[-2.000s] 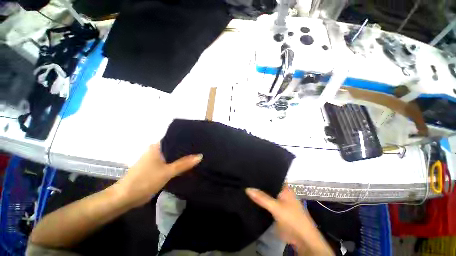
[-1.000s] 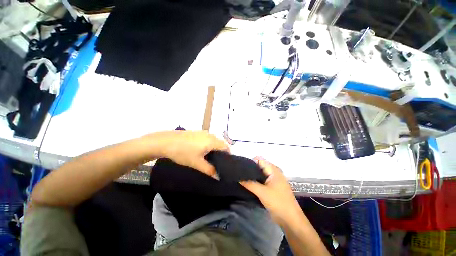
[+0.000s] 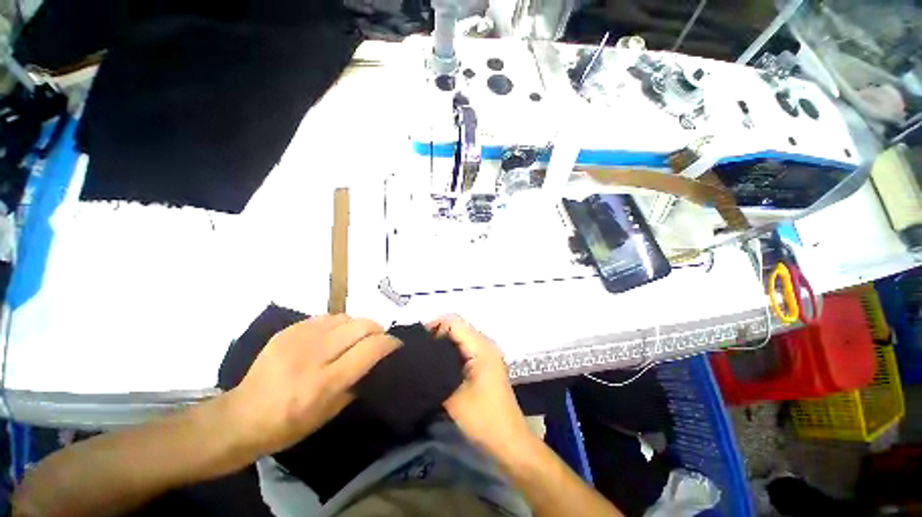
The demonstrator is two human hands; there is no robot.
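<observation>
A black cut panel (image 3: 409,382) is bunched between my hands at the table's front edge, and part of it hangs down towards my lap. My left hand (image 3: 313,379) lies over the cloth with its fingers bent and grips it. My right hand (image 3: 477,379) holds the cloth's right edge; some of its fingertips are hidden by the fabric. The white sewing machine (image 3: 607,131) stands behind and to the right. Its needle area (image 3: 477,210) has no cloth under it.
A large black panel stack (image 3: 202,101) lies at the back left. A brown strip (image 3: 340,247) is flat on the white table (image 3: 273,252). A smartphone (image 3: 619,242) lies below the machine head. Yellow-orange handled scissors (image 3: 784,293) are at the right. Blue, red (image 3: 829,348) and yellow crates stand below.
The view has shifted right. The panel, earlier spread between both hands, is now folded and bunched, with my hands closer together.
</observation>
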